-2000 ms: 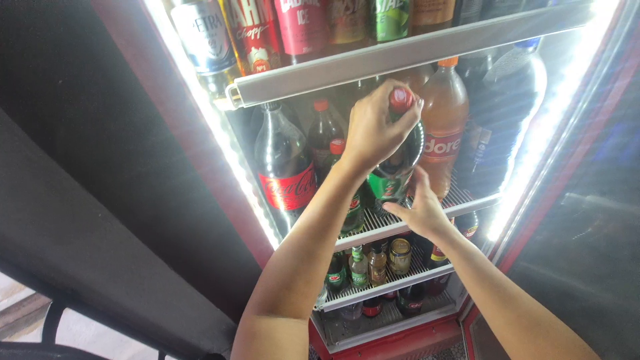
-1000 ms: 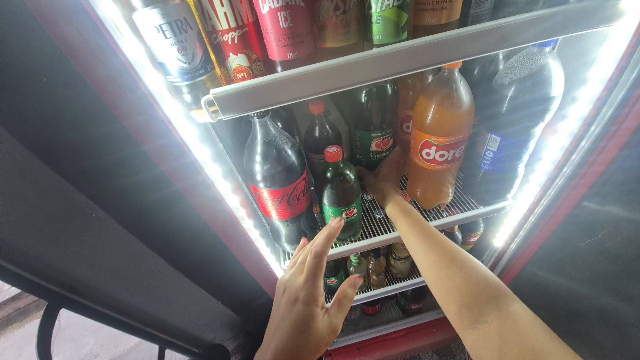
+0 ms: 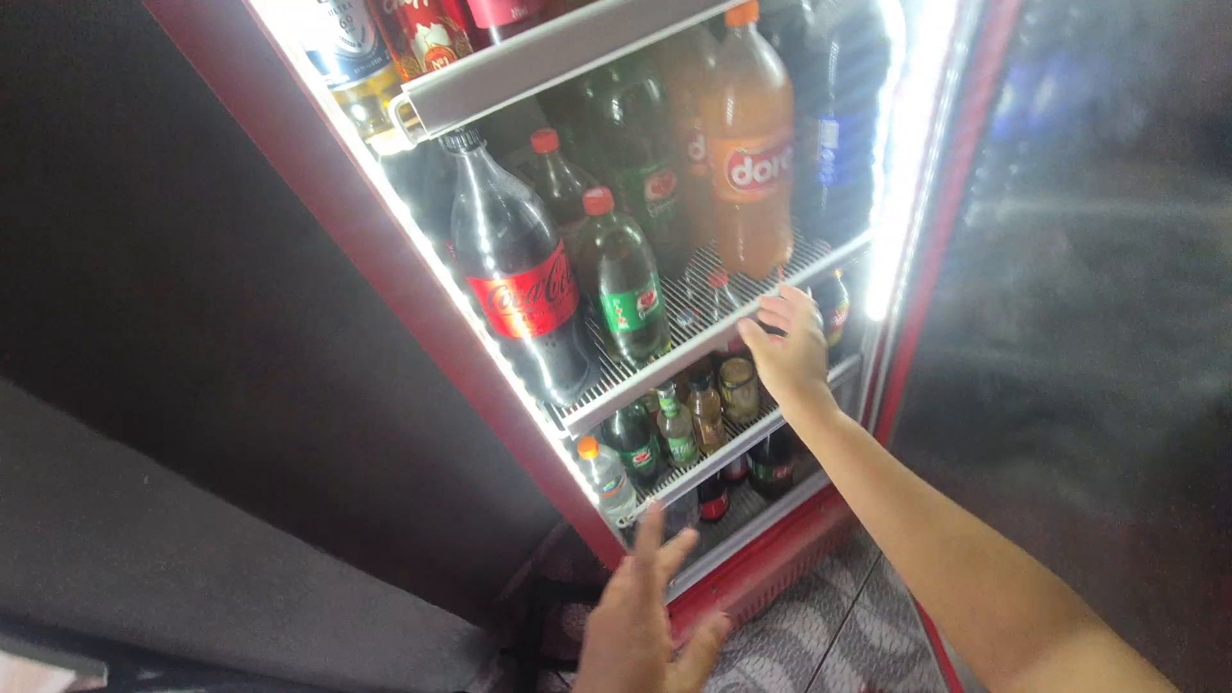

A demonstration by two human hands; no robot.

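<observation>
My right hand (image 3: 789, 346) is at the front edge of the wire shelf (image 3: 664, 366), just below the large orange soda bottle (image 3: 756, 164), with its fingers apart and no bottle in them. Low in the view, my left hand (image 3: 645, 606) is raised with spread fingers in front of the lower shelves. On the middle shelf a large Coca-Cola bottle (image 3: 525, 289) stands at the left. Beside it is a smaller green bottle with a red cap (image 3: 624, 279). Another red-capped bottle (image 3: 558, 173) and a large green bottle (image 3: 645, 164) stand farther back.
Cans (image 3: 423, 34) line the shelf above, behind its white rail (image 3: 568, 58). Below are small bottles (image 3: 677, 423) and a gold can (image 3: 739, 390). Bright light strips flank the red-framed fridge opening (image 3: 462, 404). Its glass door (image 3: 1088, 289) is at the right; patterned floor tiles (image 3: 818, 616) lie below.
Two seconds ago both hands were on a large green bottle; it now stands on the shelf, let go. My right hand has come forward to the shelf edge, and my left hand has moved down.
</observation>
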